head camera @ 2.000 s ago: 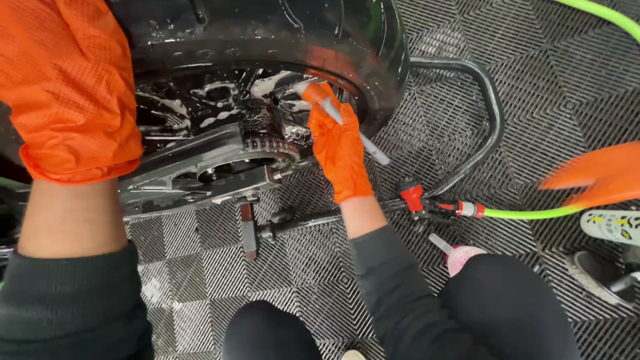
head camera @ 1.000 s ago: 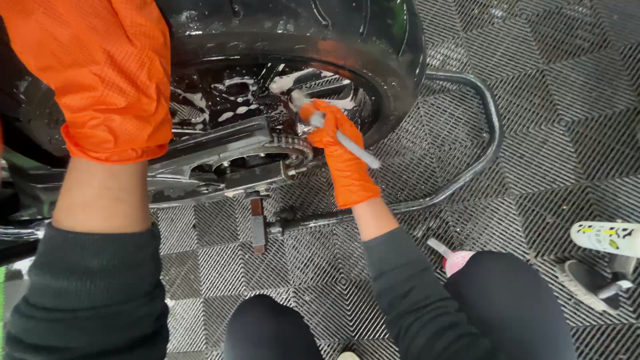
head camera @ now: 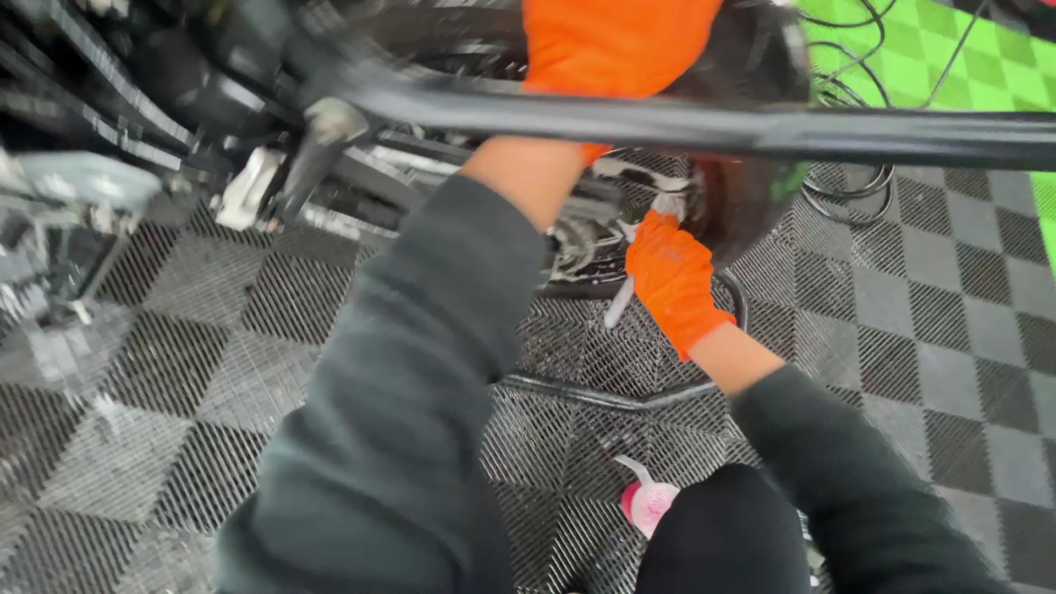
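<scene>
My right hand (head camera: 672, 272), in an orange glove, is closed around a brush with a pale handle (head camera: 619, 302); its whitish bristles (head camera: 669, 204) touch the soapy rear wheel rim (head camera: 639, 173) of a motorcycle. The black tyre (head camera: 763, 194) curves around the rim. Up at the top, my left hand (head camera: 619, 49), also in an orange glove, is over the tyre, partly behind a blurred black bar; its fingers are hidden. Foam lies on the sprocket area (head camera: 575, 243) to the left of the brush.
A thick black bar (head camera: 866, 136) crosses the upper view. A bent stand tube (head camera: 610, 400) lies low beneath the wheel. On the tiled floor (head camera: 899, 289), a pink container (head camera: 652, 505) with a pale handle sticking out stands by my knee. Black cables (head camera: 858, 186) coil at right.
The view has swung widely. My right hand still holds the brush at the rim, its handle now pointing down-left rather than down-right. A black bar has come into the upper view.
</scene>
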